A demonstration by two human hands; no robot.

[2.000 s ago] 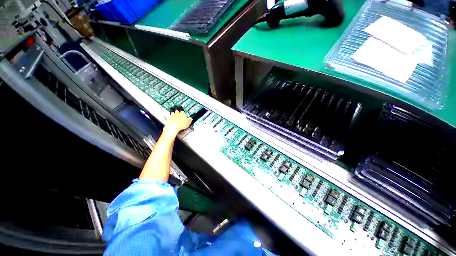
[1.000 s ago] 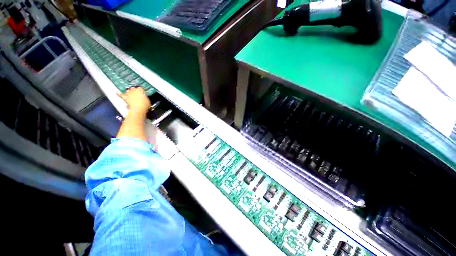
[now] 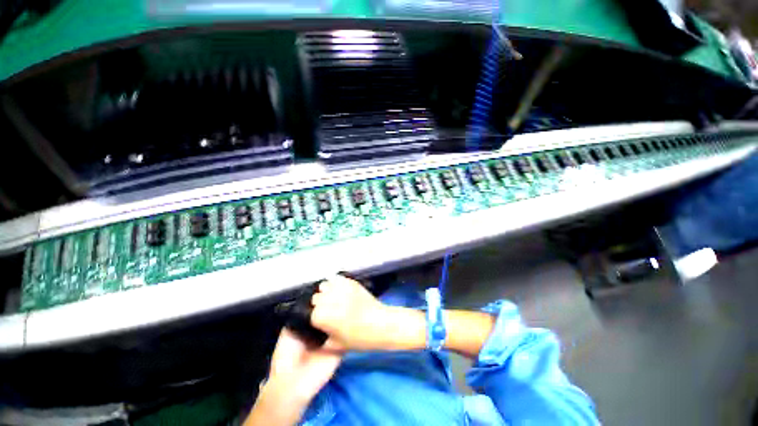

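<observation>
A long row of green circuit boards (image 3: 274, 237) lies in a pale-edged rail (image 3: 249, 283) across the view. Upright black components (image 3: 243, 218) stand along most of the boards; the leftmost boards show only thinner dark parts. My right hand (image 3: 353, 314), with a blue wrist strap (image 3: 435, 319), is bent over my left hand (image 3: 303, 358) just in front of the rail's near edge. The hands touch or overlap. A black patch lies between them at the fingers; finger covers or held parts, I cannot tell. My left fingers are mostly hidden.
Dark ribbed trays (image 3: 366, 100) stand under the green bench (image 3: 91, 37) behind the rail. A blue coiled cord (image 3: 485, 87) hangs behind the rail. Blue clothing (image 3: 723, 212), apparently of another person, shows at the right edge. The rail has a dark gap at far left.
The view has swung right along the line. The hand that reached onto the rail at the left is off it. Both hands are now together in front of the near edge.
</observation>
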